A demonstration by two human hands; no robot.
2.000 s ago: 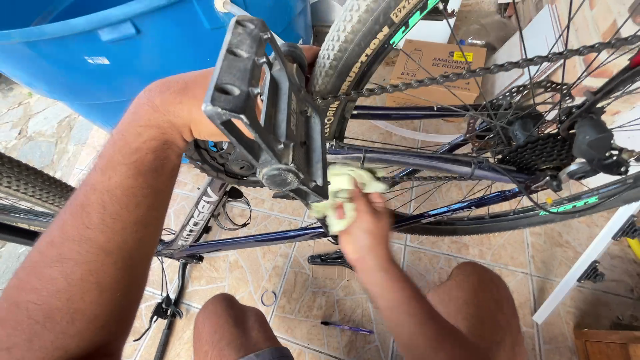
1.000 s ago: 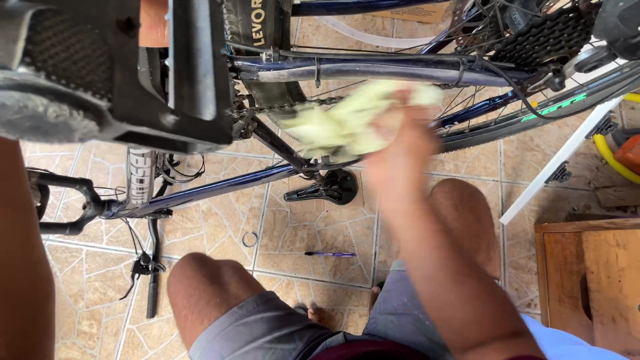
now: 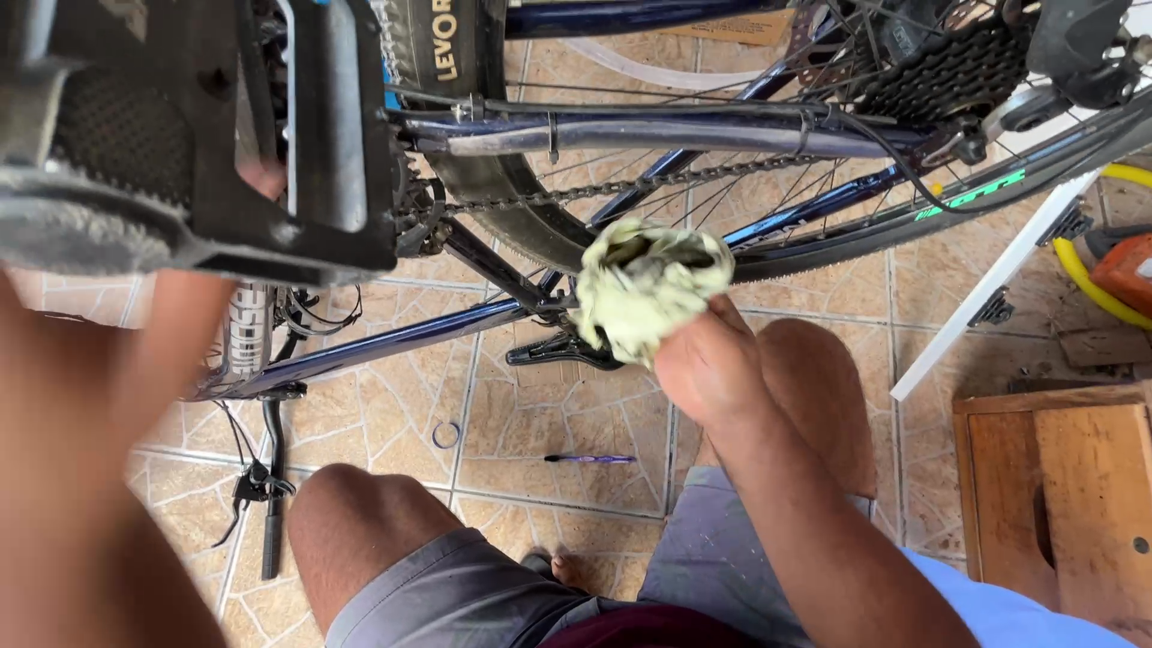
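My right hand [image 3: 706,360] grips a crumpled pale yellow cloth [image 3: 652,288] with dark stains, held below the bicycle chain [image 3: 630,183]. Behind the large black pedal [image 3: 333,117] at the upper left, my left hand [image 3: 261,171] is mostly hidden; only a bit of skin shows through the pedal's opening, and its grip cannot be made out. A dark blue frame tube [image 3: 666,133] runs across the top towards the black rear cassette [image 3: 954,67]. The saddle [image 3: 562,351] lies low, left of the cloth.
A purple-handled brush or pen [image 3: 589,459] and a small ring [image 3: 445,435] lie on the tiled floor. The handlebar grip [image 3: 272,544] is at lower left. On the right are a wooden cabinet [image 3: 999,486], a white bar [image 3: 990,297] and a yellow hose [image 3: 1093,288].
The cloth in my right hand was by the pedal two seconds ago, then blurred near the lower tubes; it is now bunched under the chain. The view has shifted, with the pedal much closer.
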